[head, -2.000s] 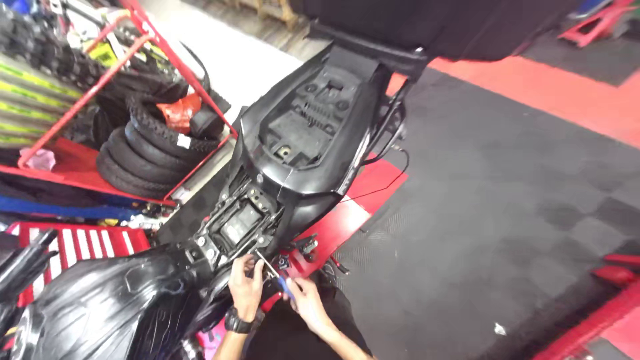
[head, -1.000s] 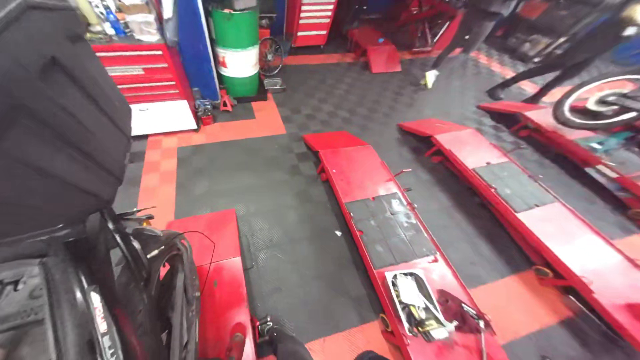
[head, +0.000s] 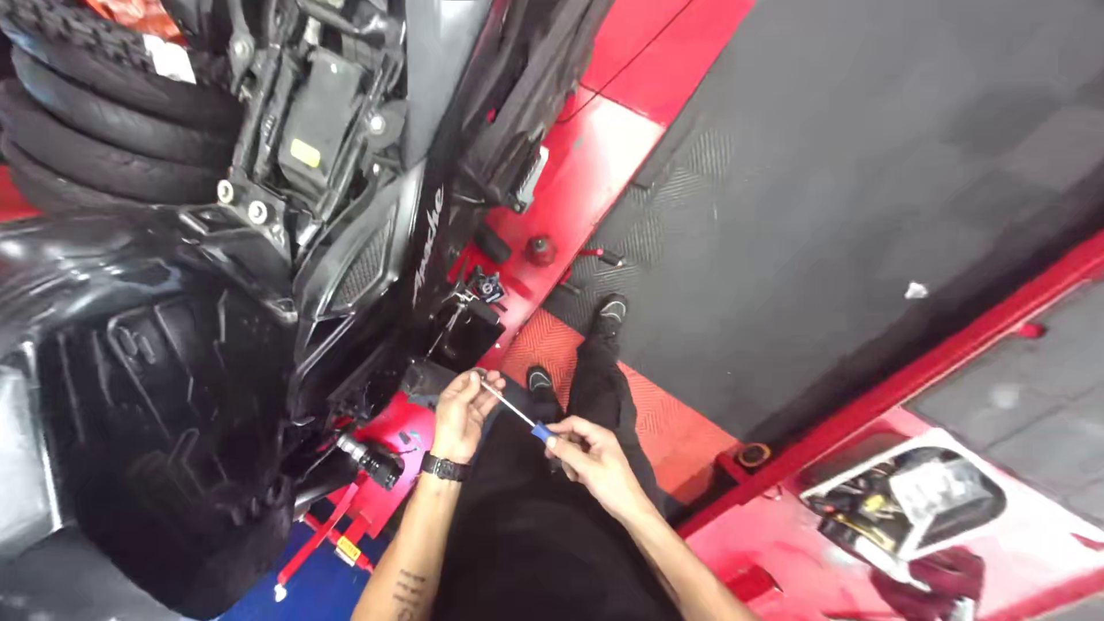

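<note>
My right hand [head: 588,455] grips the blue handle of a screwdriver [head: 516,410], whose thin metal shaft points up and left. At the tip end, the fingers of my left hand [head: 466,412] are curled with thumb and fingertips at the shaft; whether something small is pinched there cannot be told. Both hands are in front of my body, to the right of a black motorcycle [head: 358,285]. The motorcycle's seat is off, and a black battery or box [head: 321,116] bearing a yellow sticker sits in the exposed frame.
The motorcycle stands on a red lift [head: 595,164]. Stacked tires [head: 112,129] are at the upper left. Another red lift [head: 828,448] on the right carries a white tray [head: 992,470] with small parts and a dark red cloth [head: 936,578]. Dark floor mats lie between the lifts.
The view has swung away from the motorcycle and back. Two seconds ago both hands and the screwdriver were over the frame beneath the seat area; now they are beside the motorcycle, in front of my body.
</note>
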